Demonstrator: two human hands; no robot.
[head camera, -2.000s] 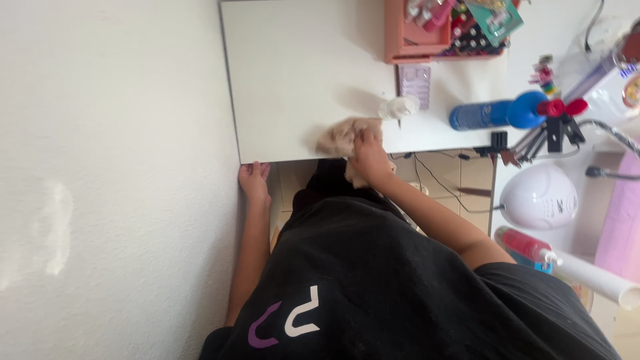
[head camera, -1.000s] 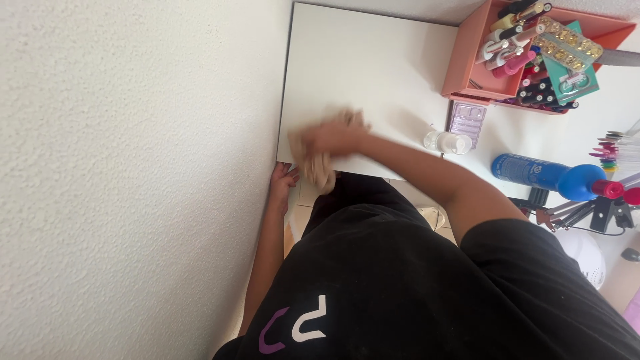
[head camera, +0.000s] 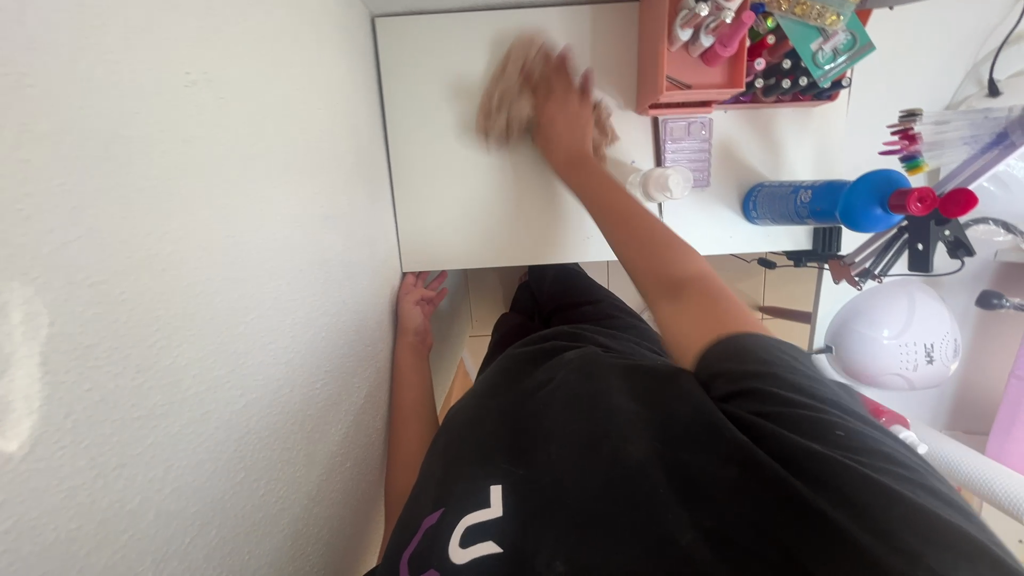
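Observation:
My right hand (head camera: 564, 120) presses a beige cloth (head camera: 512, 92) onto the white tabletop (head camera: 464, 208), towards its far side; both are blurred by motion. The cloth spreads out on either side of the fingers. My left hand (head camera: 422, 300) is at the near left corner of the table, beside the wall, with its fingers apart and nothing seen in it. To the right of the cloth stands a small clear container with a white top (head camera: 666, 184), next to a lilac plastic palette (head camera: 686, 150).
A coral organizer (head camera: 652, 64) with nail polish bottles stands at the back. Further right are a blue spray bottle (head camera: 800, 203), nail colour samples (head camera: 908, 140), a folded black stand (head camera: 928, 240) and a white nail lamp (head camera: 896, 336). The textured wall (head camera: 200, 240) borders the left side.
My right hand and the cloth have moved from the near edge of the tabletop to its far part. My left hand remains at the near left corner.

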